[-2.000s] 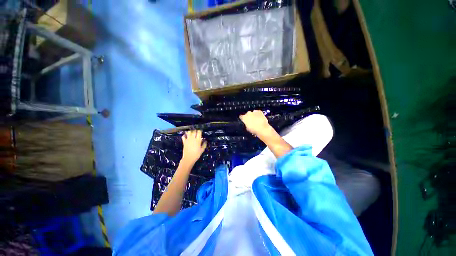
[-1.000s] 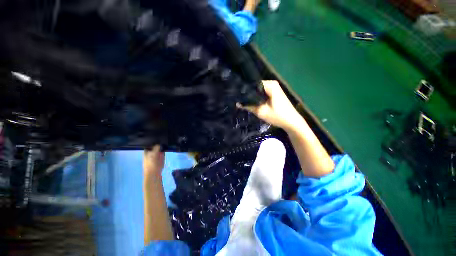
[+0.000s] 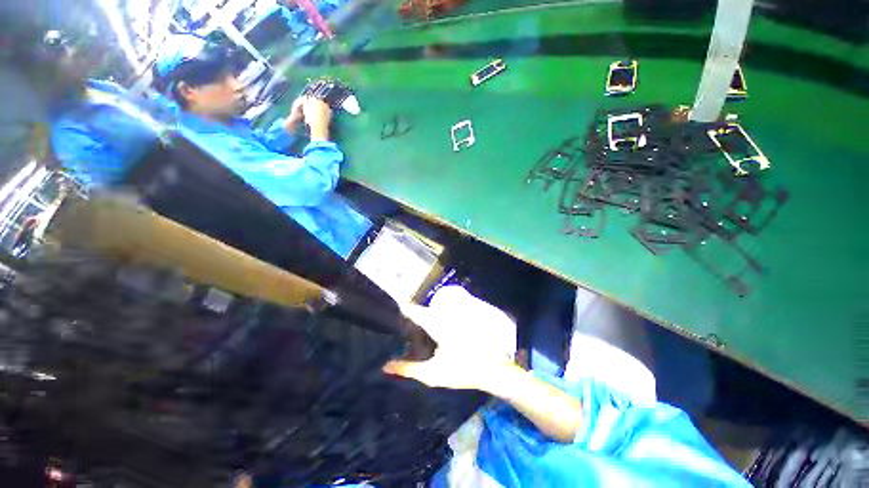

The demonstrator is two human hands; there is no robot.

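A large black tray, blurred, fills the lower left close to the camera. My right hand is at its right edge, thumb and fingers on either side of the edge, gripping it. A small skin-toned spot at the bottom edge may be part of my left hand; the rest is hidden or cut off, so its hold cannot be told.
The green bench runs along the right, with a tangled pile of black frames, several pale-bordered frames or units and a metal post. A person in blue works at the bench. An open carton stands below its edge.
The view has swung up toward the bench and the other person. The black tray, raised off the lower stack one second ago, now covers the lower left. My left hand has almost gone from view.
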